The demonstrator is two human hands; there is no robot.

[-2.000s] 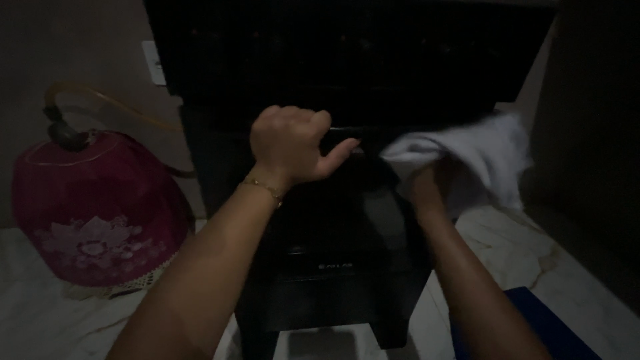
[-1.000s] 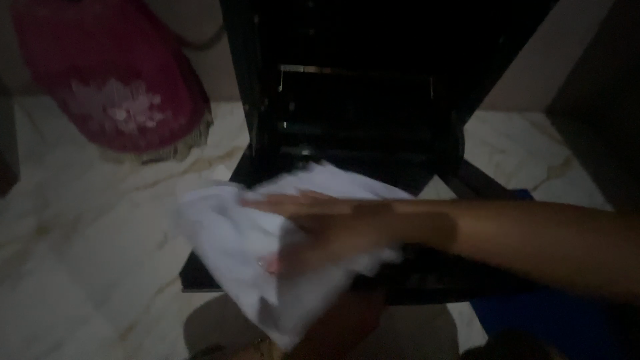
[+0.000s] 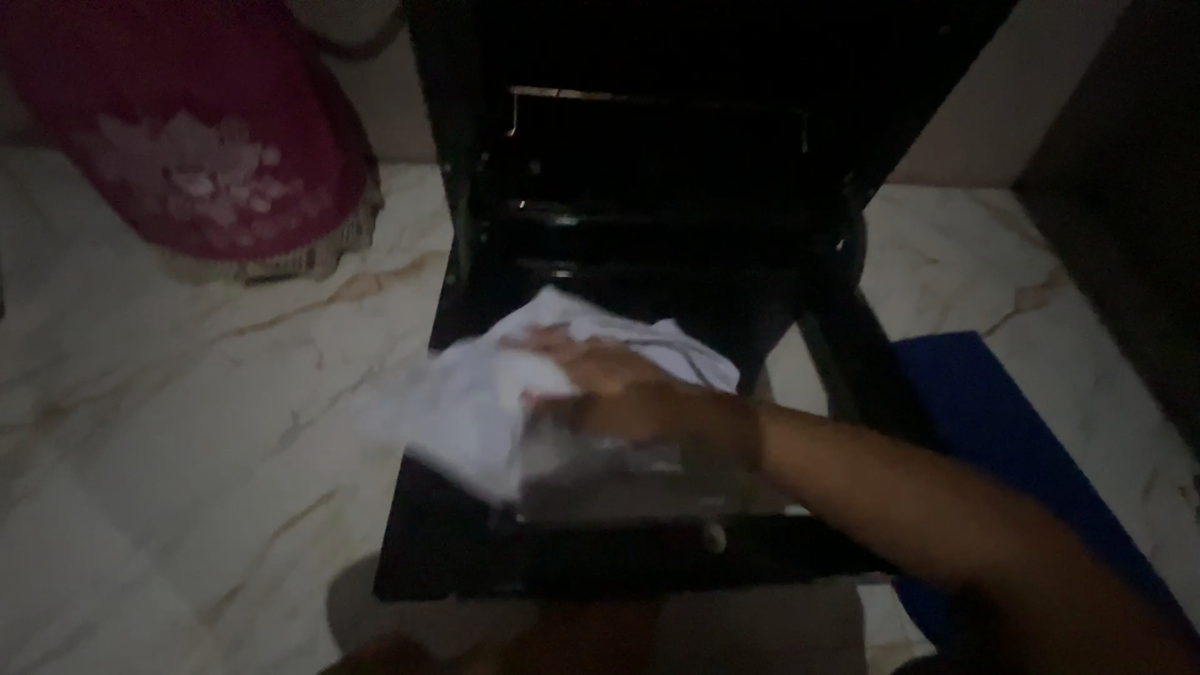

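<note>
My right hand point(image 3: 609, 384) presses a white cloth point(image 3: 469, 403) onto the inner side of a lowered black oven door point(image 3: 506, 572), its fingers spread over the fabric. Part of the cloth hangs toward the door's left edge and is blurred by motion. A glass pane in the door shows partly under my wrist. Behind the door, the dark oven cavity point(image 3: 647, 178) stands open, with a thin metal wire rack or bracket point(image 3: 562, 93) catching light inside. My left hand is not in view.
A magenta fabric cover with a pale flower print point(image 3: 216, 159) stands on the marbled floor point(image 3: 187, 394) at the upper left. A blue flat item point(image 3: 1012, 450) lies right of the door. A dark panel point(image 3: 1116, 216) rises at the far right.
The oven door, shut two seconds ago, is lowered. My left hand has left the view. My right hand has brought the cloth from beside the oven onto the door. The view has tilted down.
</note>
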